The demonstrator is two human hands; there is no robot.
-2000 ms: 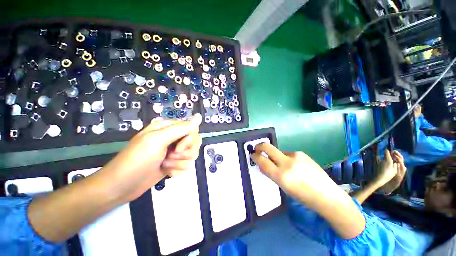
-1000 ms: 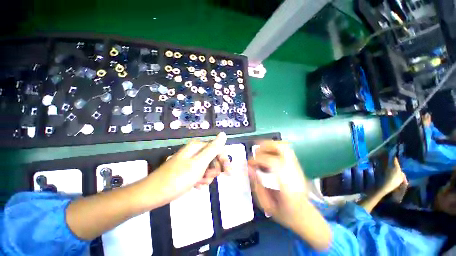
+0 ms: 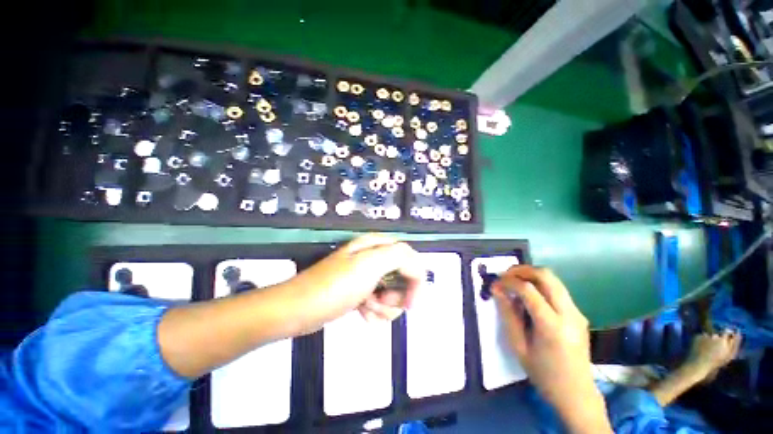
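A phone tray (image 3: 309,339) holds a row of several white back covers. My right hand (image 3: 547,326) is over the rightmost cover (image 3: 500,356), its fingertips at the dark camera cutout (image 3: 487,284) in the top corner. My left hand (image 3: 377,280) is curled above the tops of the third and fourth covers and hides part of them. Whether either hand holds a small part cannot be told. Beyond lies the black parts tray (image 3: 254,218) with gold and silvery rings (image 3: 381,148) at right, and small square parts (image 3: 223,180) and pale discs (image 3: 208,202) at middle and left.
The trays lie on a green bench (image 3: 542,199). A pale metal post (image 3: 542,51) rises behind the parts tray, with a small white-pink object (image 3: 493,121) at its foot. Black bins (image 3: 631,174) and blue strips (image 3: 668,271) stand at right. Another person's hand (image 3: 708,352) shows at lower right.
The view has shifted, so the trays sit further right in the picture. My right hand, blurred and off the cutout one second ago, is back at the rightmost cover's cutout. My left hand stays curled.
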